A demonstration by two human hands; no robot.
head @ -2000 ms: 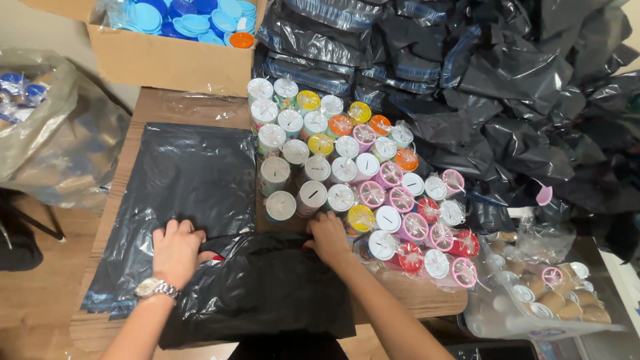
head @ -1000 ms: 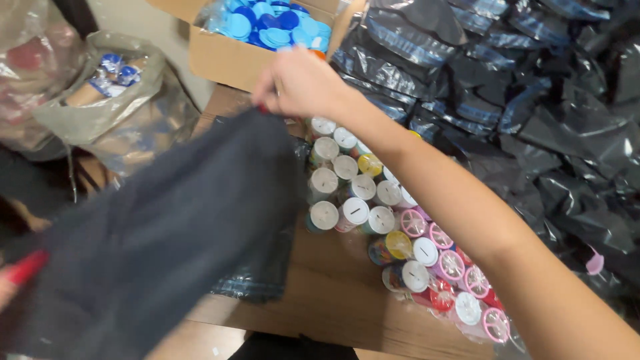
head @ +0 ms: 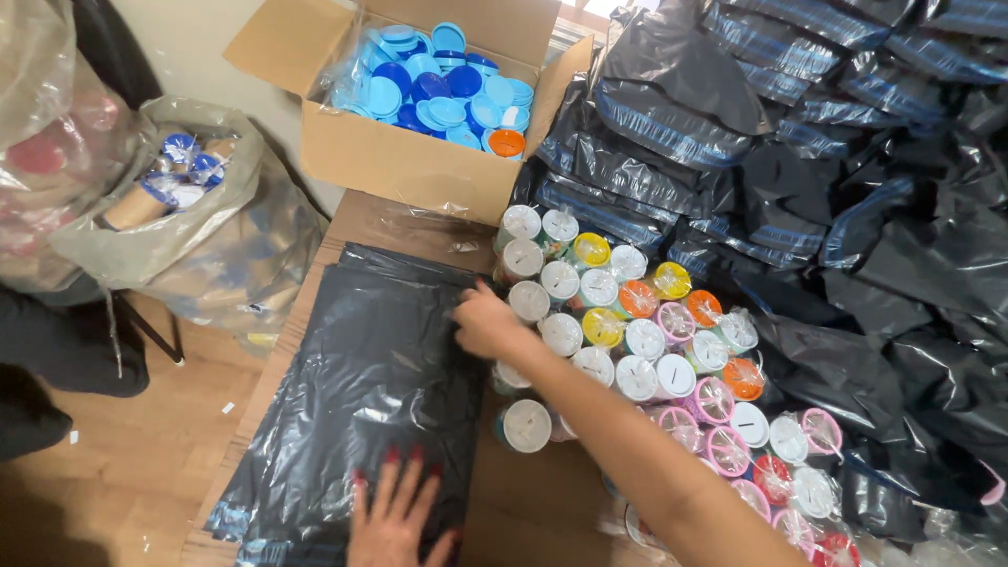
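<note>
A stack of black plastic mailing bags (head: 378,354) lies on the wooden table. My left hand (head: 398,512) rests flat on its lower part, fingers spread. My right hand (head: 484,319) is at the stack's upper right edge, its fingers bent; whether they pinch a bag cannot be told. Right of the stack stand rows of wrapped cylindrical containers with slotted white lids (head: 526,425), yellow lids (head: 602,327), orange lids (head: 743,379) and pink lids (head: 727,450). My right forearm passes over some of them and hides them.
An open cardboard box (head: 402,165) of blue lids stands at the table's back. Many filled black plastic bags (head: 787,236) are heaped at the right. A translucent sack (head: 228,260) with wrapped cardboard tubes stands left of the table (head: 504,504).
One second ago both hands held a black bag raised over the left side. Now that bag lies on the stack, with my left hand flat on it and my right hand at the edge.
</note>
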